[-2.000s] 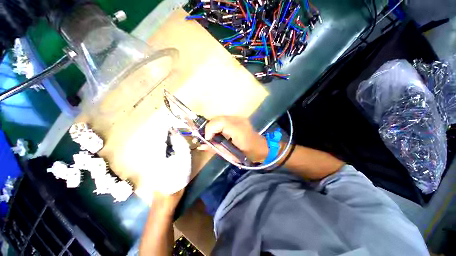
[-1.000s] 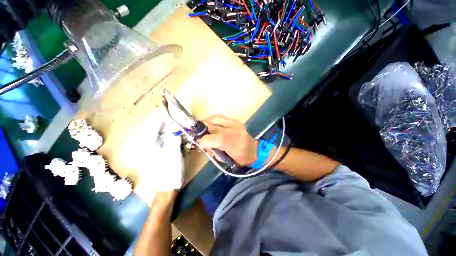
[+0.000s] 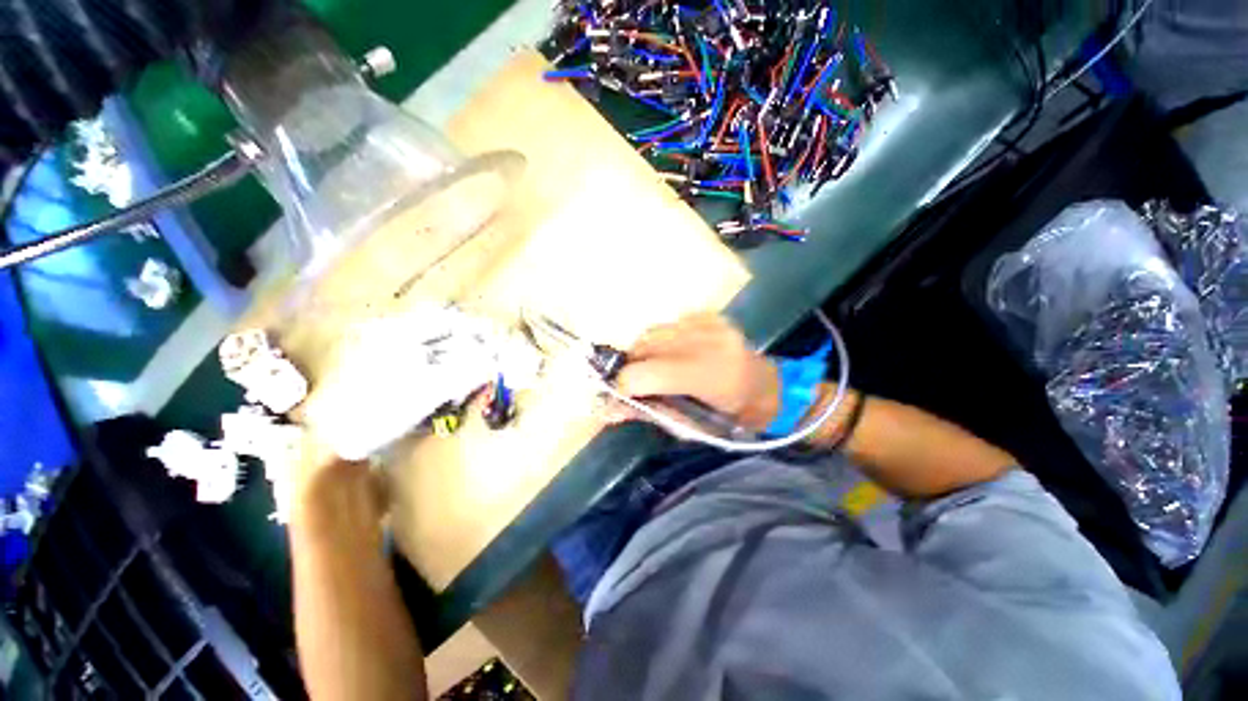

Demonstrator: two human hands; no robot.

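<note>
My right hand (image 3: 701, 370) is bare and closed around a dark pen-like soldering iron (image 3: 606, 362). The slim tip points up-left over the tan work board (image 3: 623, 192). My left hand (image 3: 390, 390), in an overexposed white glove, reaches across the board's lower left. Its fingers blend into a pale glare, and whether they hold anything cannot be told. A small dark component with blue leads (image 3: 498, 403) is on the board between my hands. A small yellow-green part (image 3: 445, 423) shows at the glove's lower edge.
A clear fume hood (image 3: 363, 151) hangs over the board's upper left on a metal arm (image 3: 123, 208). White housings (image 3: 260, 370) cluster at left. Coloured-lead components (image 3: 739, 103) are piled beyond the board. Bagged parts (image 3: 1143, 384) lie at right.
My left hand has moved left and its forearm has swung left. My right hand with the iron has shifted right, away from the glove. The blue-leaded component now shows apart from the iron.
</note>
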